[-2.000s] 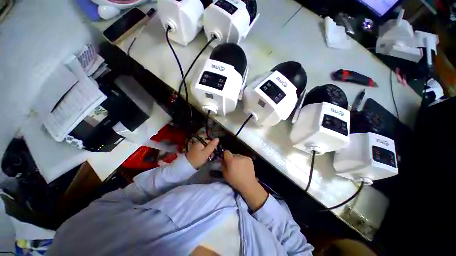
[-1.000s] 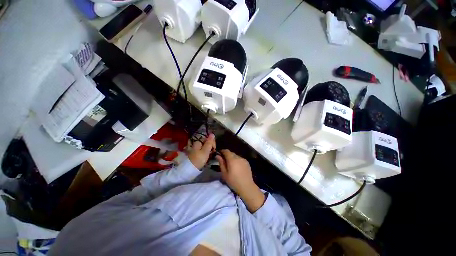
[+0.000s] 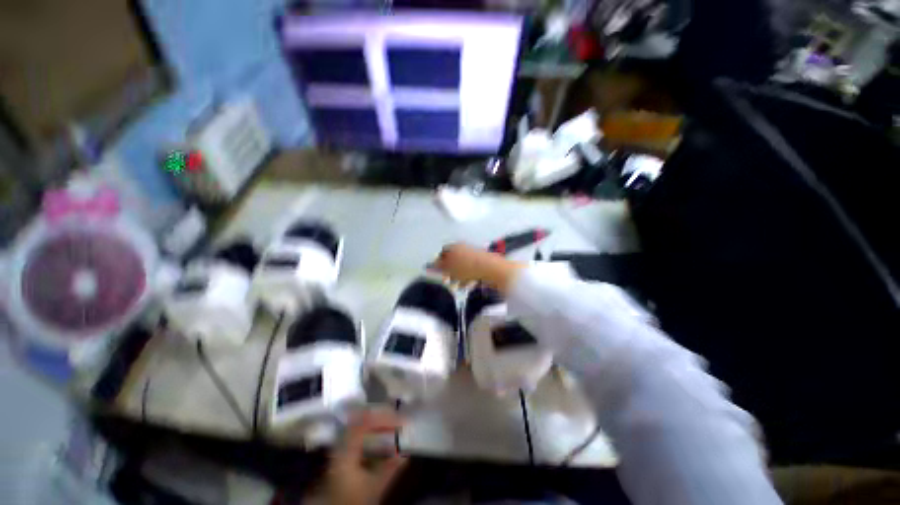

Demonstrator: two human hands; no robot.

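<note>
Several white dome cameras with black heads stand along the bench, their black leads hanging over the front edge. One camera [image 3: 321, 380] stands just beside my left hand [image 3: 363, 459], which is blurred at the bench's front edge; what it holds cannot be told. Another camera [image 3: 419, 345] stands at the middle. My right hand [image 3: 459, 264] is stretched over the bench behind the middle camera; its fingers are blurred and their grip cannot be told. My right sleeve hides the cameras at the right end.
The monitor [image 3: 405, 79] stands at the back with its video panes. The white fan [image 3: 84, 281] and the power supply [image 3: 225, 148] are at the left. A red and black utility knife [image 3: 520, 241] lies beyond my right hand. White parts [image 3: 558, 153] lie right of the monitor.
The view has lifted towards the monitor. My hands have parted: my right has moved from below the bench edge to above the bench; my left is now at the edge.
</note>
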